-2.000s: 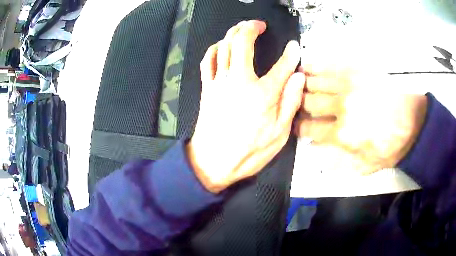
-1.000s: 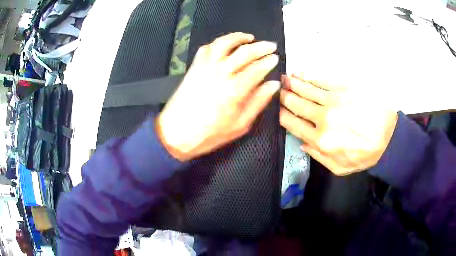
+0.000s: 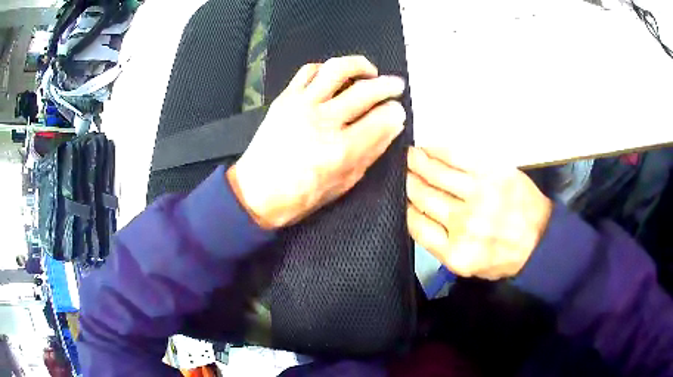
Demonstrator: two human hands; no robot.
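Observation:
The black padded back panel (image 3: 336, 287) with a mesh face lies over the white table and hangs down at its near end. A camouflage webbing strip (image 3: 255, 74) runs along it, and a plain black webbing strap (image 3: 195, 143) crosses it. My left hand (image 3: 321, 140) rests on the panel, fingers bent, fingertips near its right edge. My right hand (image 3: 476, 213) is at the same edge, lower down, its fingertips touching the rim. Its thumb and whatever lies under its fingers are hidden. No needle or presser foot shows.
The white tabletop (image 3: 531, 81) has a wood-coloured front edge at right. A thin dark cord (image 3: 653, 28) lies at the upper right. Black panels with straps (image 3: 80, 195) are stacked at left, with grey and black straps (image 3: 81, 59) behind. Something blue and white shows below them.
The panel has shifted toward me and left in view. Both hands have moved lower along its right edge. The view has shifted too, and the metal parts at the top are out of the picture.

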